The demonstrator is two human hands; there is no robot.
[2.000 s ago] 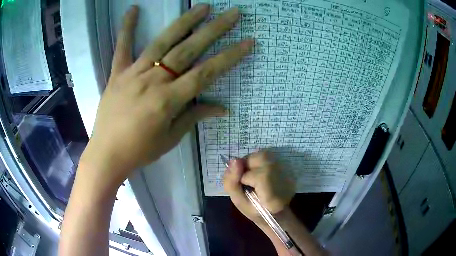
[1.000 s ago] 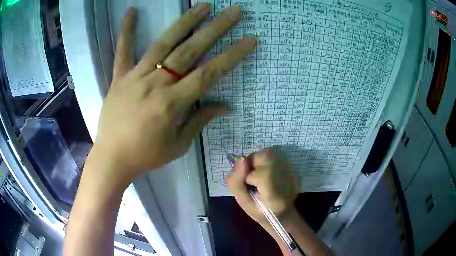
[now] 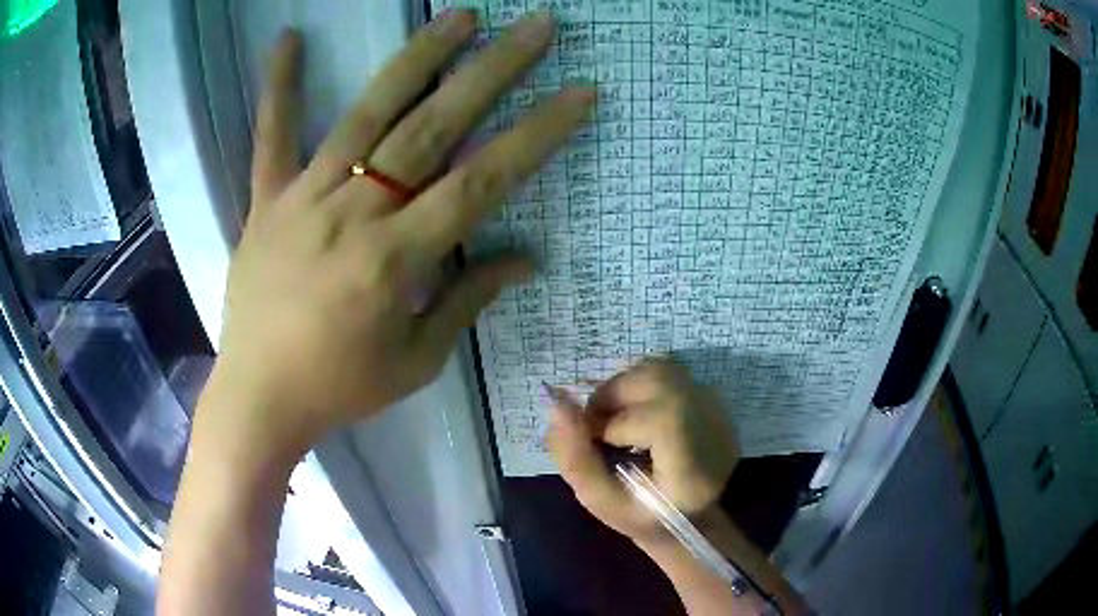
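Note:
A white record sheet (image 3: 722, 241) with a printed grid and many handwritten entries lies against the machine door. My left hand (image 3: 349, 265) is spread flat, fingers apart, across the door frame and the sheet's left part; it wears a ring with a red band and holds nothing. My right hand (image 3: 650, 445) is closed on a clear pen (image 3: 680, 523). The pen's tip touches or is just above the lower left rows of the sheet. The hand covers part of the bottom rows.
The white door frame (image 3: 409, 481) has a black handle (image 3: 914, 344) on its right side. At the left are another sheet (image 3: 54, 144) and a clear plastic piece (image 3: 114, 385). At the right stand pale cabinets (image 3: 1023, 397) beside a grey floor strip.
My right hand and the pen have moved slightly right and down. My left hand stays spread on the door and sheet. The view has shifted a little.

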